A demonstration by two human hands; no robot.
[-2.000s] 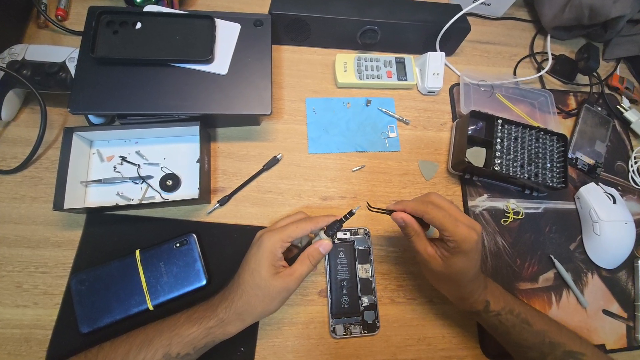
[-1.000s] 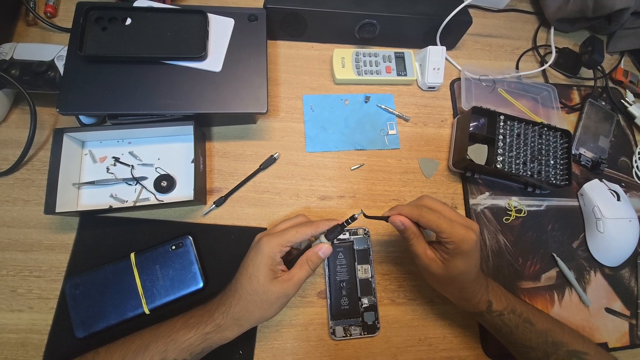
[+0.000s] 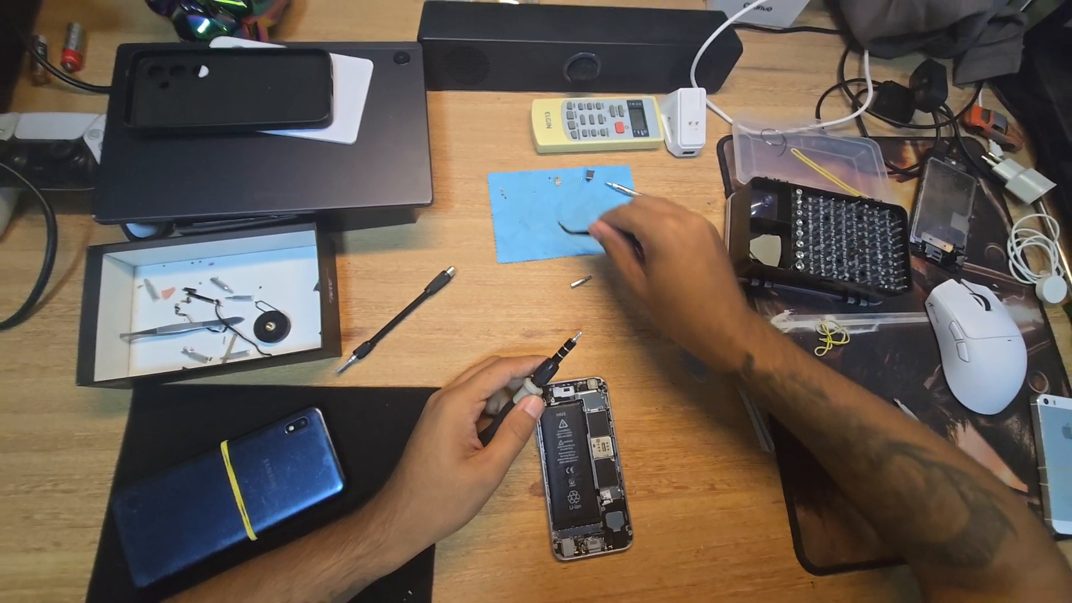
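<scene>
My left hand (image 3: 494, 419) holds a black precision screwdriver (image 3: 553, 366), its tip pointing up and right over the top edge of an opened smartphone (image 3: 578, 469). The phone lies with its black battery and boards exposed. My right hand (image 3: 662, 251) grips black curved tweezers (image 3: 575, 229) above a light blue cloth (image 3: 536, 205). Small metal parts (image 3: 590, 175) and a slim silver-tipped tool (image 3: 622, 189) rest on that cloth. A short screwdriver bit (image 3: 580, 282) lies on the wood below it. Whether the tweezers pinch anything is too small to tell.
An open bit case (image 3: 825, 239) stands right, beside a white mouse (image 3: 977, 345). A box of small parts (image 3: 333, 293), a flexible shaft (image 3: 398, 318) and a blue phone with a yellow band (image 3: 285, 477) lie left. Behind are a remote control (image 3: 596, 126), a white charger (image 3: 687, 121) and a black laptop (image 3: 268, 172).
My right hand, with the tweezers, has moved away from the screwdriver tip up to the blue cloth. My left hand still holds the screwdriver by the phone's top edge.
</scene>
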